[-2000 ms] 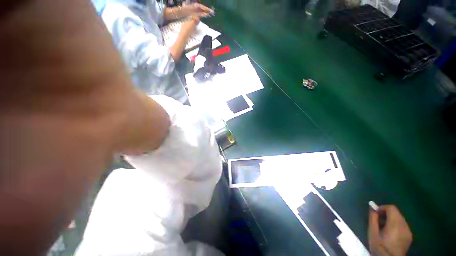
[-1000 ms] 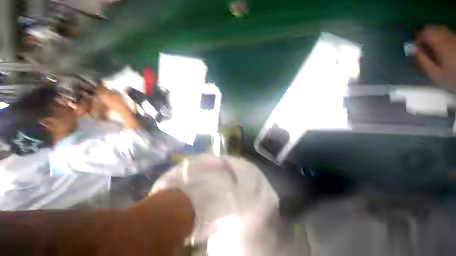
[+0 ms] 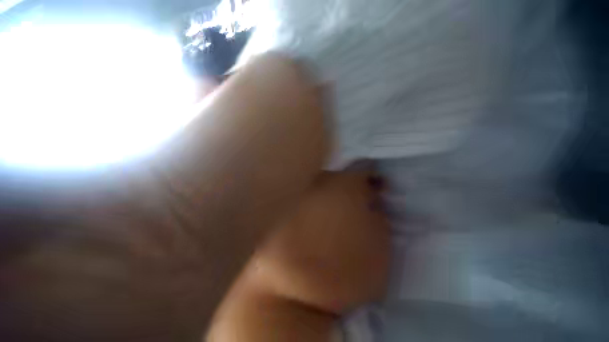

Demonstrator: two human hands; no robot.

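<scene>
A large blurred hand or forearm, which appears to be my left hand, fills the left and middle of the head view, very close to the camera. A second rounded skin shape lies below and right of it. I cannot tell whether this is my right hand or another part of the same hand. No held object can be made out. The adhesive sheets and the green mat are not in view.
Blurred pale striped cloth lies behind the hand at the upper middle and right. A very bright white glare covers the upper left. A dark patch with bright specks shows at the top. The far right edge is dark.
The view has swung away from the bench, and the sheets, mat and other worker's arms have left the picture. Blurred skin and pale cloth now fill most of it.
</scene>
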